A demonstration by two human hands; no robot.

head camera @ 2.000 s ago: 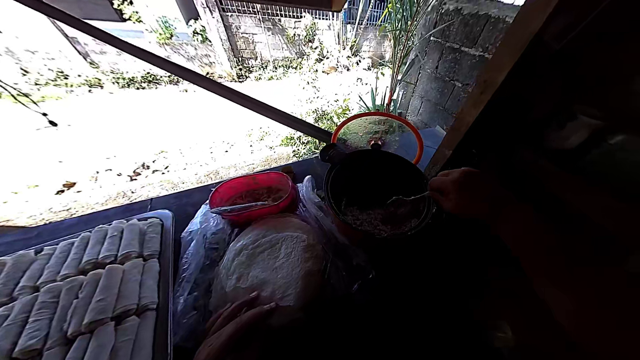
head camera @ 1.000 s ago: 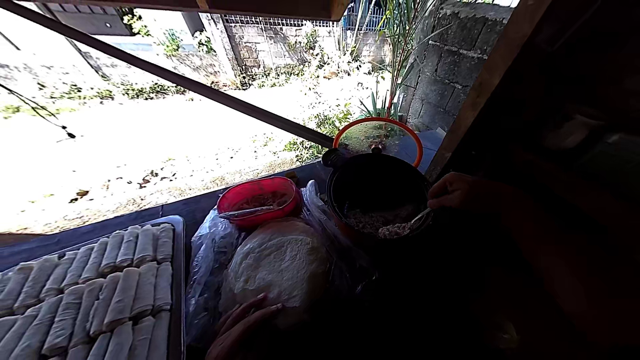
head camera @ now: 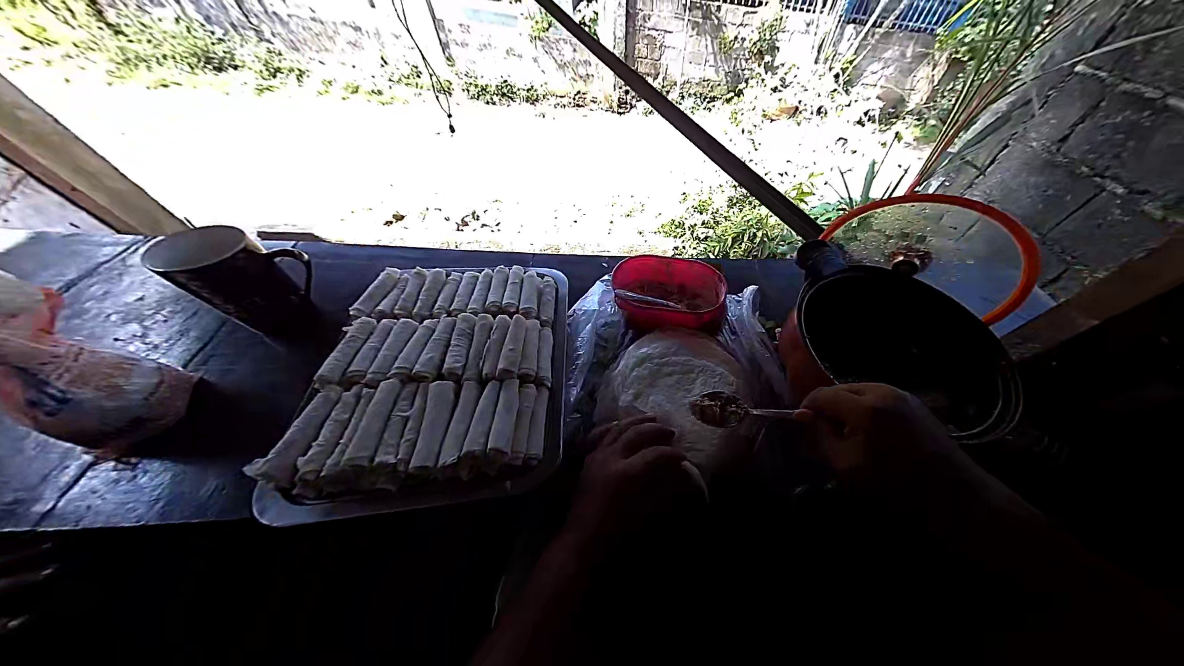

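Observation:
My right hand (head camera: pixel 865 430) is closed on the handle of a metal spoon (head camera: pixel 721 410), whose bowl carries a filling over a stack of round white wrappers (head camera: pixel 671 370). At the near left edge of the stack rests my left hand (head camera: pixel 643 462); whether its fingers pinch a wrapper is too dark to tell. Behind the stack sits a red plastic container (head camera: pixel 670 287) with a utensil across it. A dark pot (head camera: pixel 906 342) stands to the right, its inside mostly in shadow. On the left, a metal tray (head camera: pixel 555 435) holds rows of rolled wrappers (head camera: pixel 430 370).
A glass lid with an orange rim (head camera: pixel 1017 240) leans behind the pot. Clear plastic (head camera: pixel 592 338) lies around the wrappers. Farther left are a dark mug (head camera: pixel 236 277) and a plastic bag (head camera: pixel 102 388). A diagonal bar (head camera: pixel 684 111) crosses above the dark tabletop (head camera: pixel 148 481).
My right hand has moved left from the pot to above the wrappers, bringing the spoon with filling. My left hand remains at the stack. The view has swung left.

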